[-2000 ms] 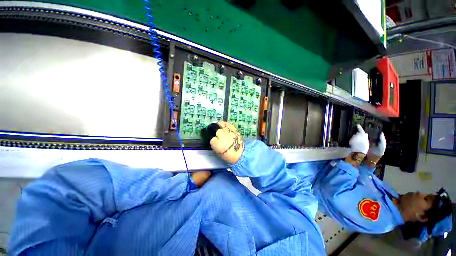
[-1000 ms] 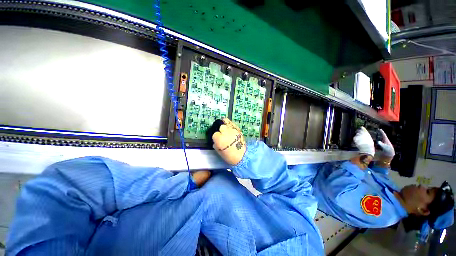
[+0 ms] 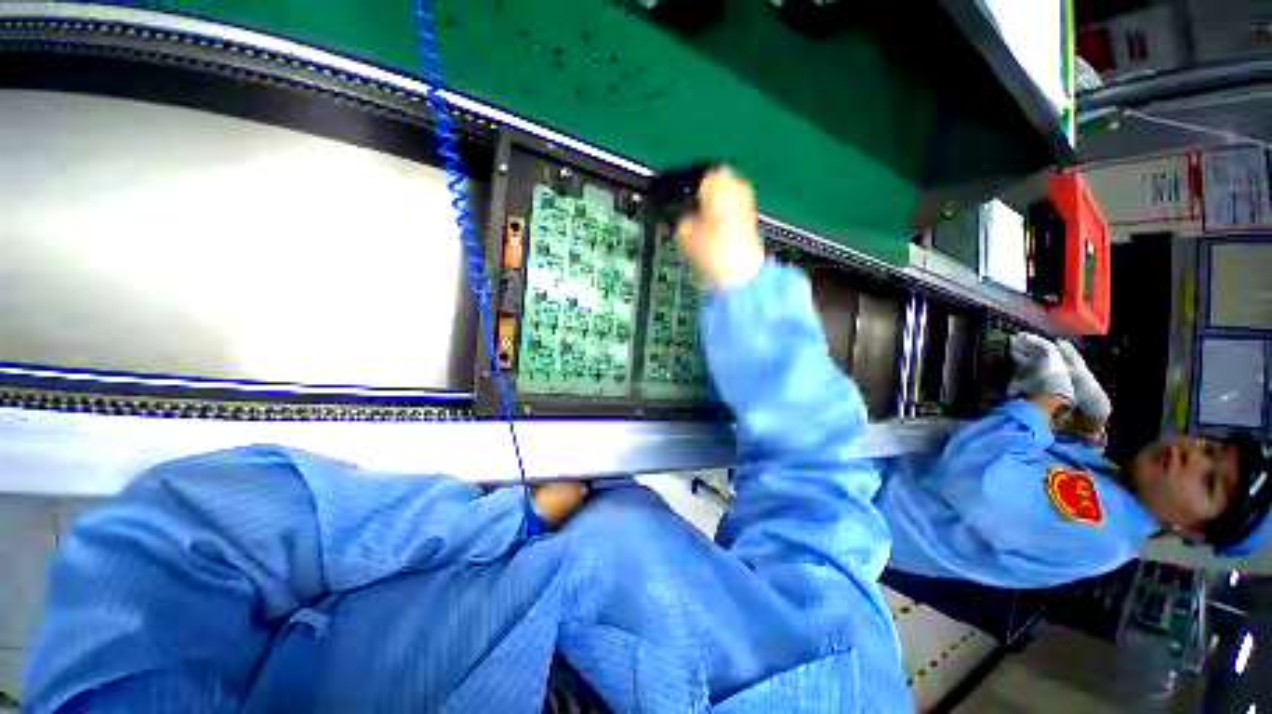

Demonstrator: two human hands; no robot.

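Observation:
Two pale green PCB panels (image 3: 583, 286) lie side by side in a dark pallet (image 3: 512, 188) on the conveyor. My right hand (image 3: 718, 223), blurred and with black-covered fingertips, is over the pallet's far edge beside the green mat. Its fingers point left, and I cannot tell if they hold anything. My forearm hides much of the right panel and the pallet's right side. My left hand (image 3: 562, 502) is low by my lap below the rail, with a blue band at the wrist; its fingers are mostly hidden.
A coiled blue cord (image 3: 467, 223) hangs across the pallet's left side. Tiny dark parts (image 3: 600, 63) are scattered on the green mat (image 3: 823, 154). A red bin (image 3: 1081, 251) stands at the right. A neighbouring person (image 3: 1018, 488) in a blue smock and white gloves stands at the right.
My right hand has moved from the panels' near edge away from me to the pallet's far edge. My left hand stays low. The neighbour's head and gloved hands have shifted.

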